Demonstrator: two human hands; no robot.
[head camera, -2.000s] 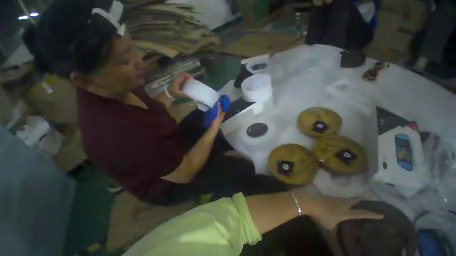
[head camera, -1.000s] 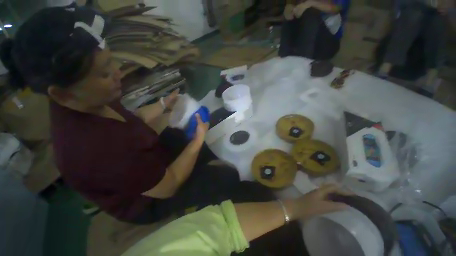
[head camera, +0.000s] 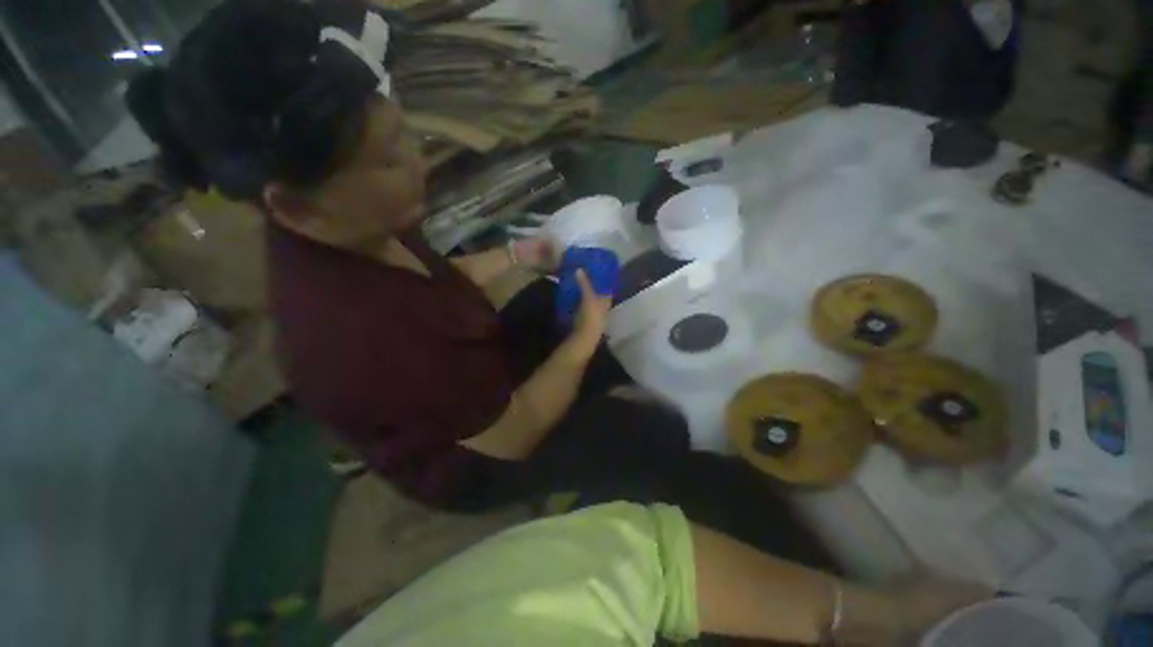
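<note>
A round white housing (head camera: 1012, 627) is at the bottom edge on the right, cut off by the frame, with its pale round face up. My left hand (head camera: 929, 602) is blurred and lies against the far left of its rim, holding it there; the fingertips are hard to make out. A light green sleeve and a bracelet show on that arm. My right hand is not in view. Three gold discs with black centres, one of them the nearest disc (head camera: 799, 430), lie close together on the white-covered table (head camera: 809, 177).
A person at left holds a white housing (head camera: 588, 223) and a blue cloth (head camera: 585, 281). White tubs (head camera: 699, 228) and a small dark disc (head camera: 698, 332) are on the table. A retail box (head camera: 1075, 423) stands right. Cardboard (head camera: 493, 101) is piled behind; another person sits at the back.
The view has swung, so the table things sit further right. My left hand and the housing are lower and further right, and the dark disc beside the housing is now mostly out of view.
</note>
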